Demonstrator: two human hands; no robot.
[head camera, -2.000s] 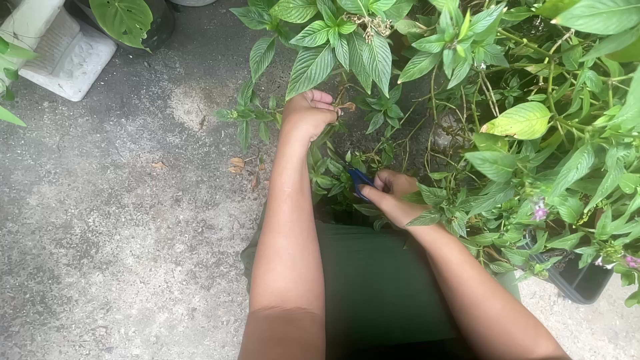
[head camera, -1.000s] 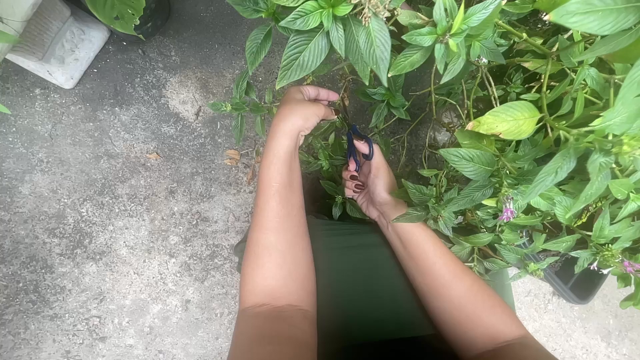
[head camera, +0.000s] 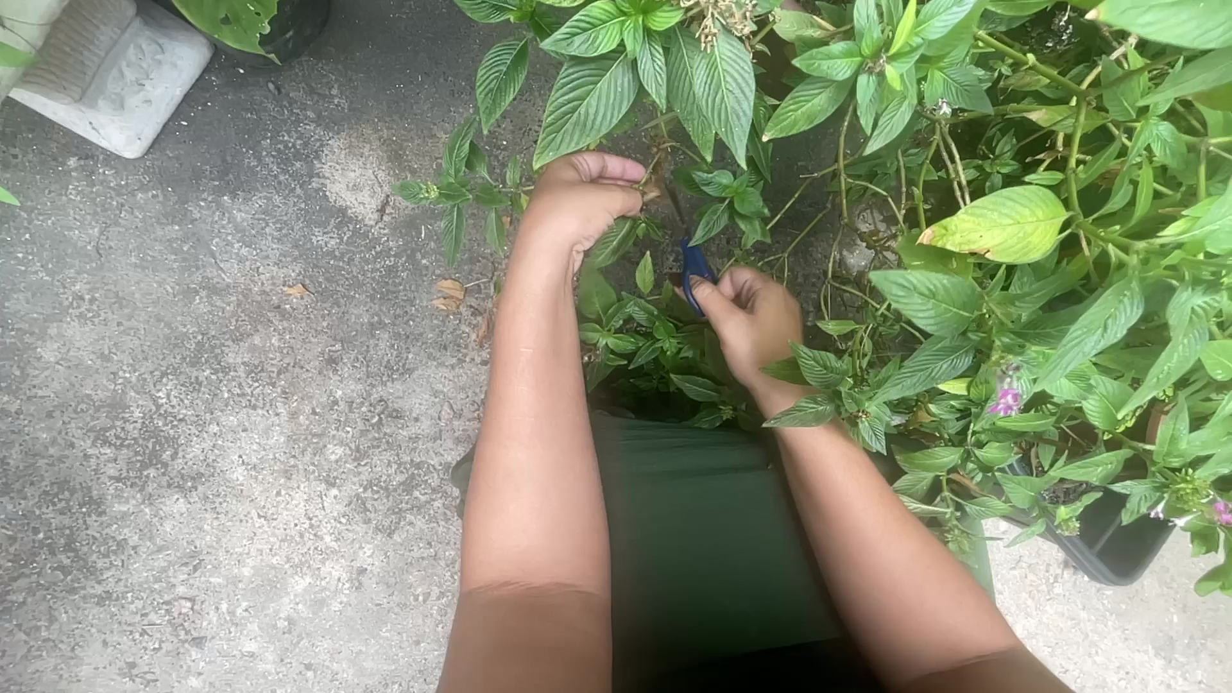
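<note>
My right hand is closed on the blue handles of a pair of scissors. The blades point up, away from me, beside a thin stem with a dry brown leaf. My left hand pinches that stem between thumb and fingers, just left of the blades. Broad green leaves of a leafy plant hang right above my left hand. Smaller green shoots stand below, between my two forearms. Whether the blades are apart or together is too blurred to tell.
Dense foliage with pink flowers fills the right side, above a dark plastic planter. Concrete ground lies to the left, with dry fallen leaves. A whitish block and a dark pot are at the upper left.
My right hand has turned with the scissors since a second ago, when the open handle loops showed; now they are mostly inside my grasp. My left hand remains near the same stem.
</note>
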